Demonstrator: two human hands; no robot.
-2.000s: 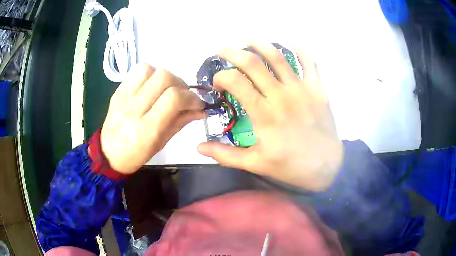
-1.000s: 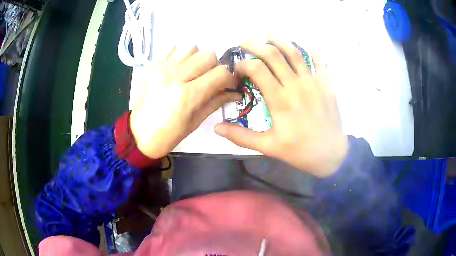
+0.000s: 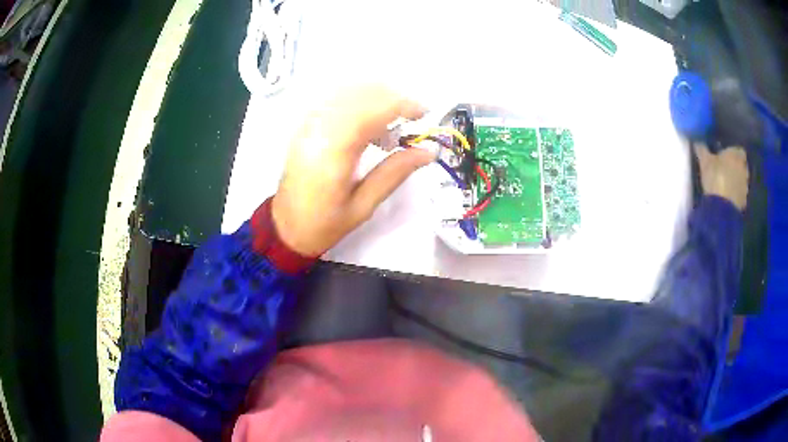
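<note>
The white housing lies open on the white sheet, with a green circuit board filling most of it. Yellow, red, black and blue lead wires loop at its left side. My left hand is at that side, thumb and forefinger around the white cord end where the wires come out; glare blurs the exact grip. My right hand is at the far right edge of the sheet, just below the round blue end of what looks like a heat gun. Whether it holds anything cannot be told.
The white cord coil lies at the upper left of the white sheet. A screwdriver with a translucent green handle lies at the top right. The green conveyor with a worn pale edge runs along the left.
My right hand has left the circuit board and moved to the far right, uncovering the board. My left hand stays at the wires. The view has shifted, showing the screwdriver.
</note>
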